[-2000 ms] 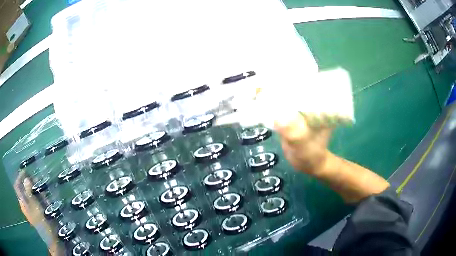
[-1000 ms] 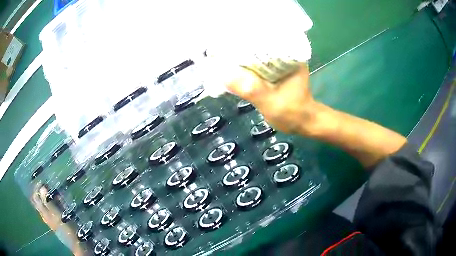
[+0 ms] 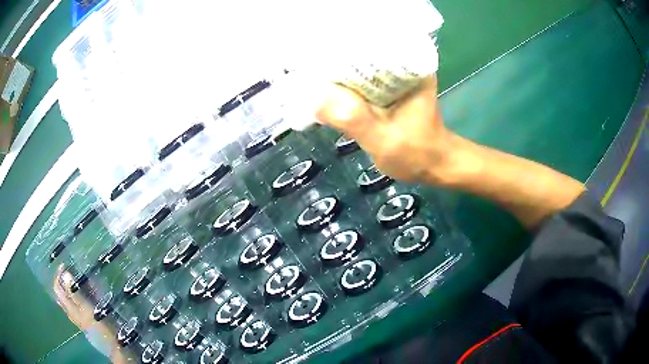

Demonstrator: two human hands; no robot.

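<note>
A clear plastic tray holds rows of round black parts with shiny rings, such as this round black part. My right hand is closed on a pale squeeze bottle over the tray's far right part; the bottle is mostly lost in glare and its tip cannot be made out. My left hand is at the tray's left edge, seen partly through or behind the clear plastic; its grip is unclear.
A bright white overexposed block covers the far rows. The green table has white stripes at the left. A brown cardboard box is at the far left, and a blue object at the top left. Grey floor with yellow lines shows at the right.
My right hand with the bottle has moved left and away over the far rows, and the bottle is tilted differently. The view has shifted, with the tray slightly turned.
</note>
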